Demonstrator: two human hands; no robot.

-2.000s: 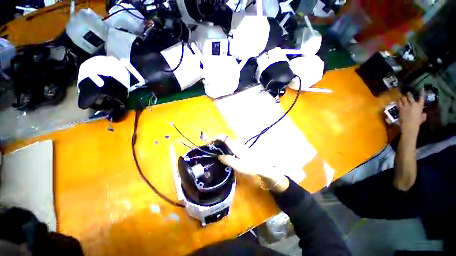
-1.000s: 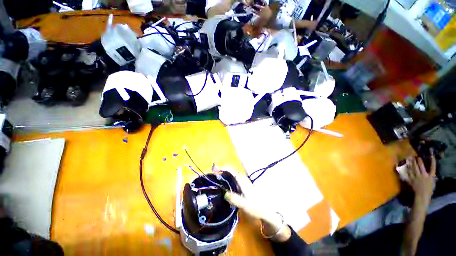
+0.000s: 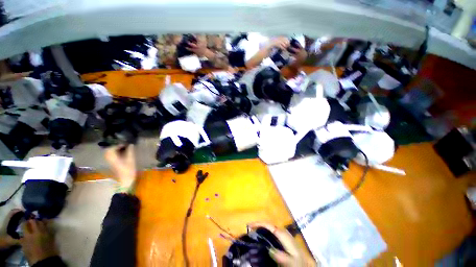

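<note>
The camera base housing (image 3: 250, 250), with its black open interior and thin wires, is at the bottom edge, partly cut off. My right hand (image 3: 292, 253) grips its right rim, fingers at the opening. A white antenna (image 3: 212, 253) stands at its left. The dark pigtail cable (image 3: 189, 214) lies left of it on the orange tabletop. My left hand (image 3: 122, 164), in a dark sleeve, is stretched forward to the black camera heads (image 3: 122, 125) on the grey board. Its fingertips are at a dark part; whether they hold it is unclear.
White-and-black cameras (image 3: 276, 143) are piled along the green strip. White paper sheets (image 3: 323, 208) lie right of the housing. Another camera (image 3: 47, 182) and another person's hand (image 3: 39, 240) are at the left. More hands work beyond the pile, under a grey shelf (image 3: 235, 18).
The view has swung left and up, so the housing sits lower and is cut off. My left hand has come into view, reaching to the black heads. My right hand stays at the housing.
</note>
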